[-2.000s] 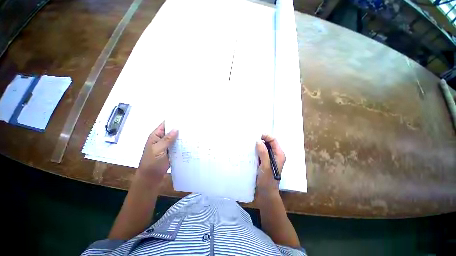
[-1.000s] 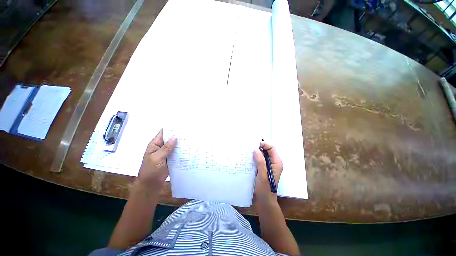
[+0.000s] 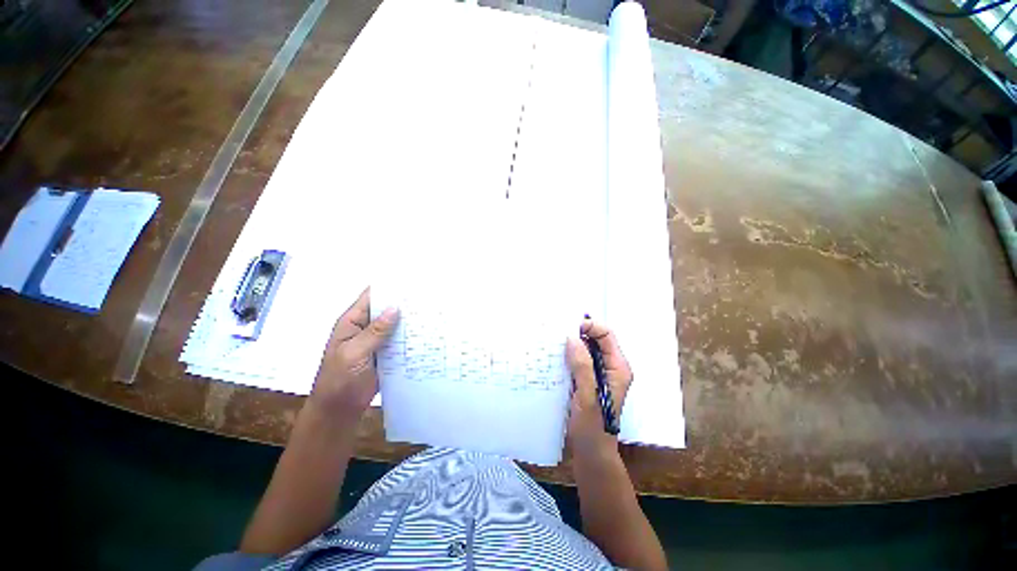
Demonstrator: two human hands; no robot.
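A handwritten sheet [image 3: 477, 385] with rows of figures is held up over the table's front edge. My left hand [image 3: 355, 355] grips its left edge, thumb on top. My right hand [image 3: 599, 379] grips its right edge and also holds a dark pen [image 3: 602, 385], tip up. Behind and under the sheet, wide white marker paper [image 3: 435, 167] lies spread on the table, with its right side rolled up. A grey metal table weight [image 3: 258, 292] with a loop handle lies on the paper's near left part.
The brown worn table [image 3: 803, 335] extends to both sides. A metal strip [image 3: 195, 212] crosses it on the left. An open blue clipboard folder [image 3: 69, 248] with white forms lies at far left. A pale roll [image 3: 1000, 229] lies at the far right edge.
Over the two seconds the view has shifted slightly, so table things appear a little lower. The sheet's written rows show more clearly. Both hands keep their hold.
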